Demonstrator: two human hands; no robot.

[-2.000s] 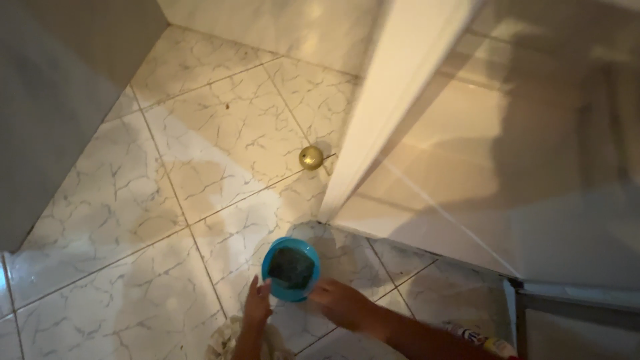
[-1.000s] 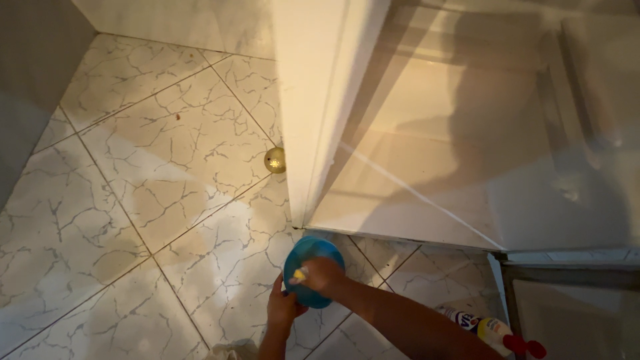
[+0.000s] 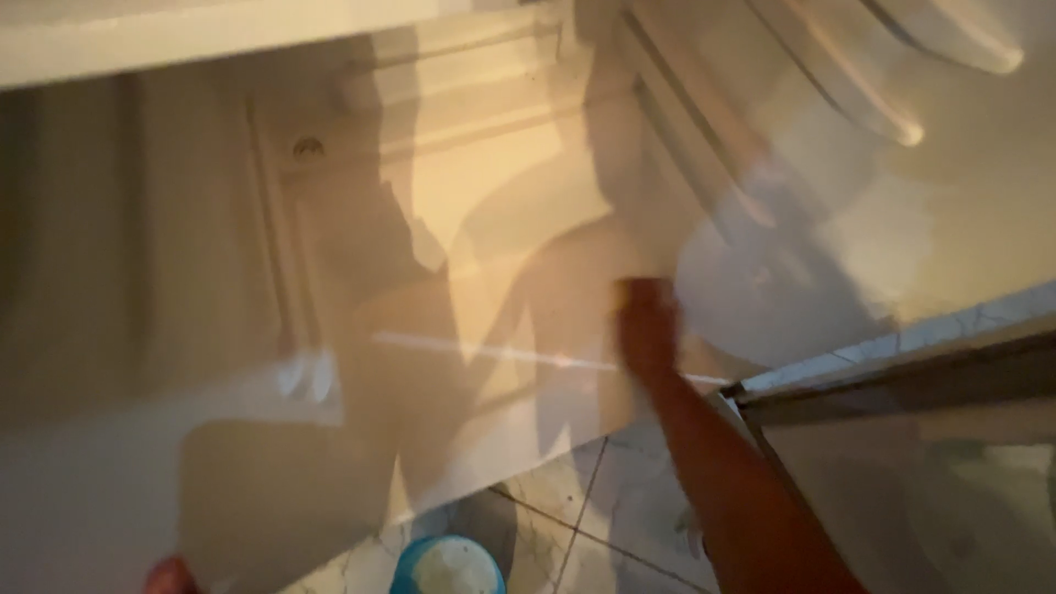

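Note:
My right hand (image 3: 650, 326) is raised in front of the inner wall of a light-coloured refrigerator-like cabinet (image 3: 495, 272), blurred. Its fingers are curled around something small with a yellowish edge, which I cannot make out. Only the fingertips of my left hand (image 3: 171, 575) show at the bottom left edge; the rest is out of view. Between the two hands, lower down, a blue bowl (image 3: 404, 569) with whitish contents stands on the tiled floor, partly cut off by the frame.
Shelf ridges (image 3: 709, 124) run along the cabinet's side wall. A dark-edged frame (image 3: 891, 371) stands at the right beside my right forearm. Marble-look floor tiles (image 3: 635, 495) lie below the cabinet's edge. Shadows fall across the cabinet.
My right hand has left the blue bowl and is up at the cabinet. My left hand has come away from the bowl. The view has swung strongly toward the cabinet.

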